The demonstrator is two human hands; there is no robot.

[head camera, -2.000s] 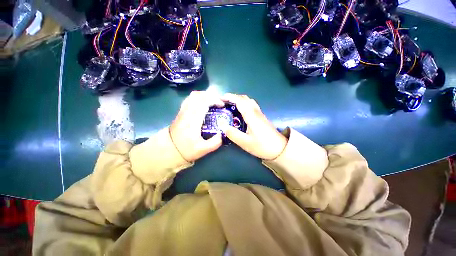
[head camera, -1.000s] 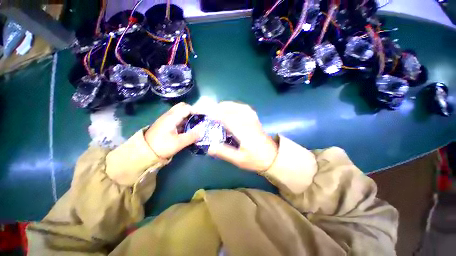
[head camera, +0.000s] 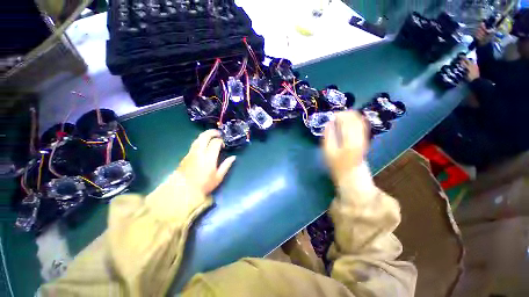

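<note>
My left hand (head camera: 204, 162) is over the green bench, thumb apart from the fingers. Its fingertips are beside or touching a wired unit (head camera: 235, 133) with a silvery board at the front of the right group; I see nothing held in it. My right hand (head camera: 346, 142) is blurred at the right end of that group, over the edge of a unit (head camera: 319, 122) with a silvery board. Whether it holds anything is hidden. More units (head camera: 377, 119) sit just right of it, partly covered by the hand.
Another cluster of wired units (head camera: 65, 188) stands at left. Black stacked trays (head camera: 183, 49) stand behind on a white surface. Cardboard (head camera: 415, 203) and a red object (head camera: 444, 165) are below right. A person (head camera: 504, 110) works at far right near more black units (head camera: 452, 71).
The view has turned right, bringing the trays and the person in. My hands have moved apart toward the right group. The unit they held together no longer shows between them.
</note>
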